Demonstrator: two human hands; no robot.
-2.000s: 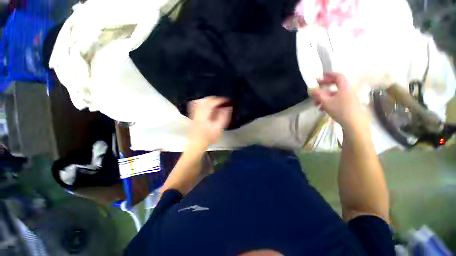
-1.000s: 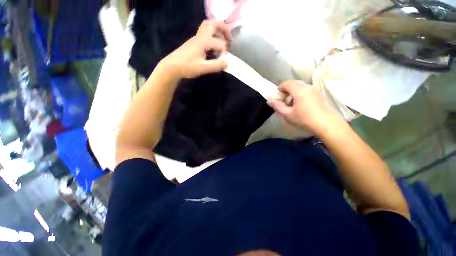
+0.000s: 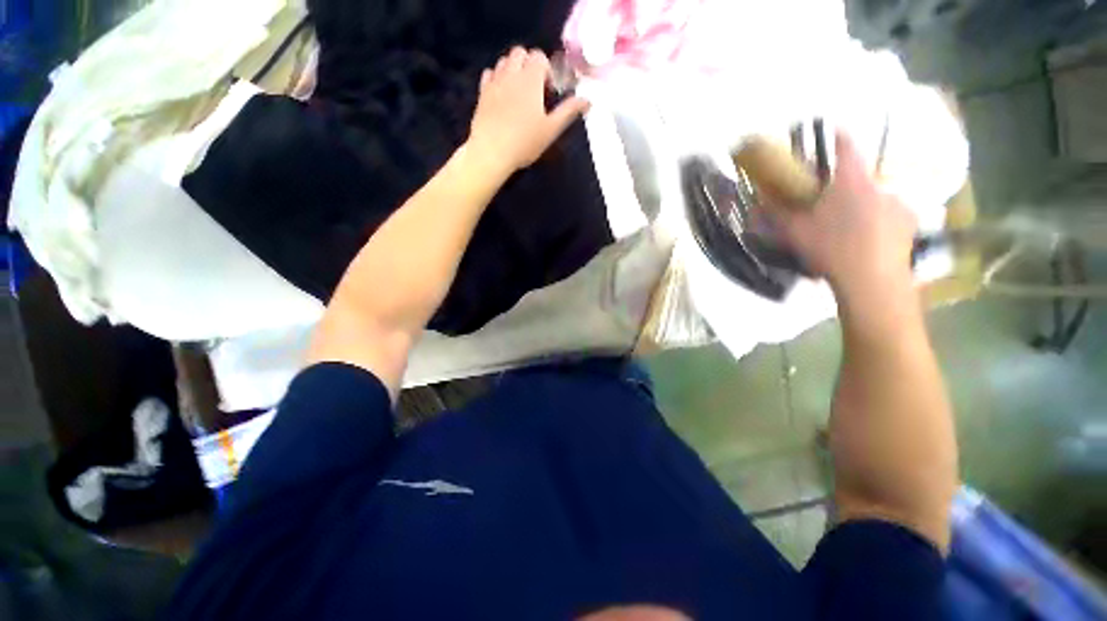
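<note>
The black garment (image 3: 401,182) lies on the off-white pressing table cover (image 3: 534,328). A narrow white strip (image 3: 617,170) runs along its right edge. My left hand (image 3: 522,112) rests at the upper end of the strip, on the garment's edge, thumb apart from the fingers; its hold on anything is not visible. My right hand (image 3: 850,224), blurred, is at the tan handle of the steam iron (image 3: 734,231) and appears closed on it. The iron is over the loose white cloth (image 3: 753,322) on the right.
Pink and white cloth (image 3: 631,34) lies at the far edge. Crumpled off-white cloth (image 3: 73,182) hangs over the table's left end. A dark bundle with a white piece (image 3: 128,467) is below left. A hose or cord (image 3: 1002,237) runs right from the iron.
My right hand has let go of the white strip and moved right to the iron. The strip, earlier stretched between both hands, now lies along the black garment's edge. The view has shifted.
</note>
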